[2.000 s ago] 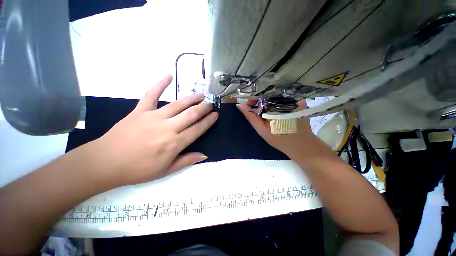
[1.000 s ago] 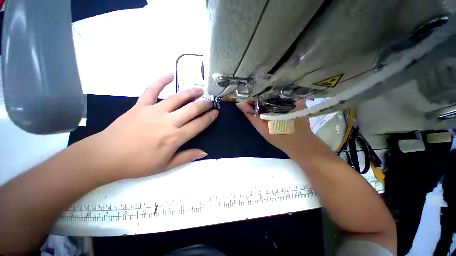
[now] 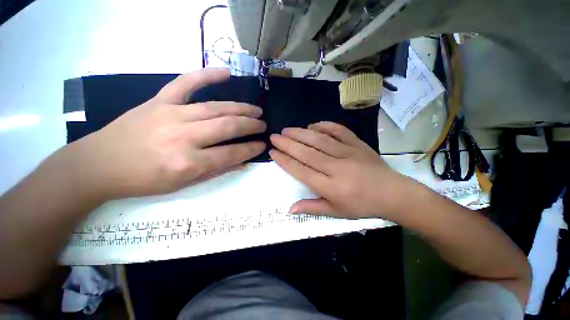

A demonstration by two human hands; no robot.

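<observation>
A black cut panel (image 3: 300, 100) lies lengthwise across the machine bed, under the presser foot and needle (image 3: 264, 76). A dark grey patch (image 3: 74, 97) shows at its left end. My left hand (image 3: 181, 134) lies flat on the panel left of the needle, palm down, fingers slightly apart. My right hand (image 3: 340, 169) lies palm down at the panel's front edge, right of the needle, its fingertips near my left fingertips. Neither hand grips anything. The cream ribbed knob (image 3: 361, 90) is right of the presser foot.
The sewing machine head (image 3: 425, 19) spans the top right. A white paper slip (image 3: 409, 94) lies right of the knob. Black-handled scissors (image 3: 459, 159) and a yellow strip (image 3: 451, 112) lie farther right. A printed ruler scale (image 3: 187, 226) runs along the front edge.
My right hand has come out from behind the needle area to the panel's front edge. The view has shifted; the grey attachment at upper left is out of view.
</observation>
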